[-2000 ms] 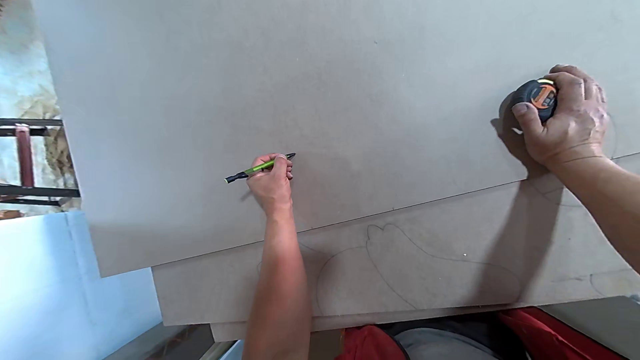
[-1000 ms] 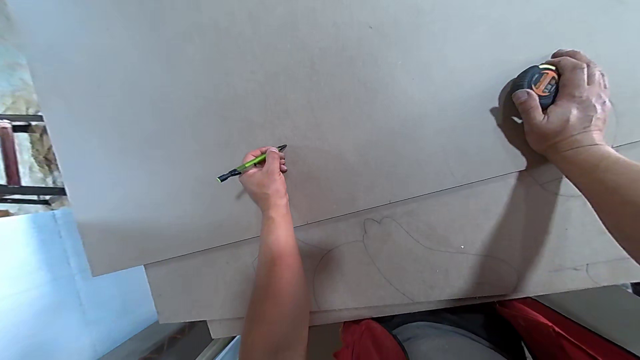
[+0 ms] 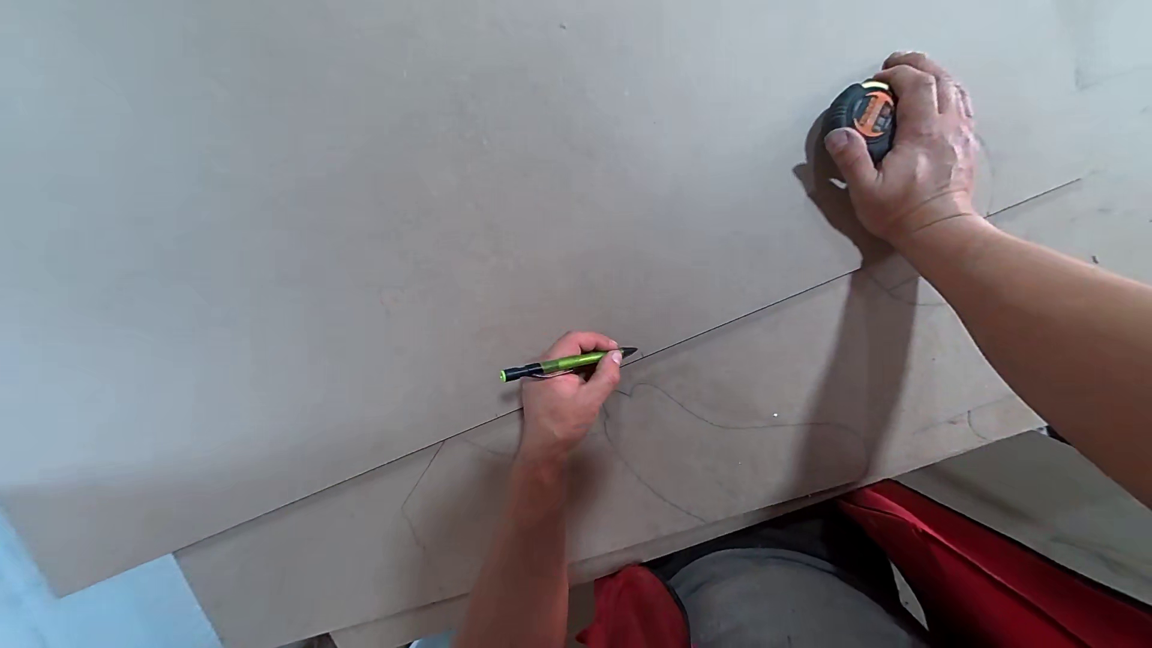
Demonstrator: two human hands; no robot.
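Note:
My left hand (image 3: 567, 396) grips a green and black mechanical pencil (image 3: 569, 363), its tip pointing right, close to the edge of the upper grey-beige sheet (image 3: 378, 270). At the upper right, my right hand (image 3: 927, 144) is closed around a black and orange tape measure (image 3: 861, 115) resting over the same sheet. No drawn-out tape blade can be seen. Under the upper sheet lies another sheet (image 3: 720, 468) of similar colour, which bears curved pencil outlines. Whether the pencil tip touches the surface, I cannot tell.
The upper sheet's edge runs diagonally across the lower one. More sheet edges show near my body, beside red and grey clothing (image 3: 756, 585). A pale blue surface (image 3: 135, 612) lies at the lower left, and a greyish surface (image 3: 1035, 513) at the lower right.
My left hand, with the pencil in it, has come down and right from the middle of the upper sheet to its near edge. My right hand still holds the tape measure.

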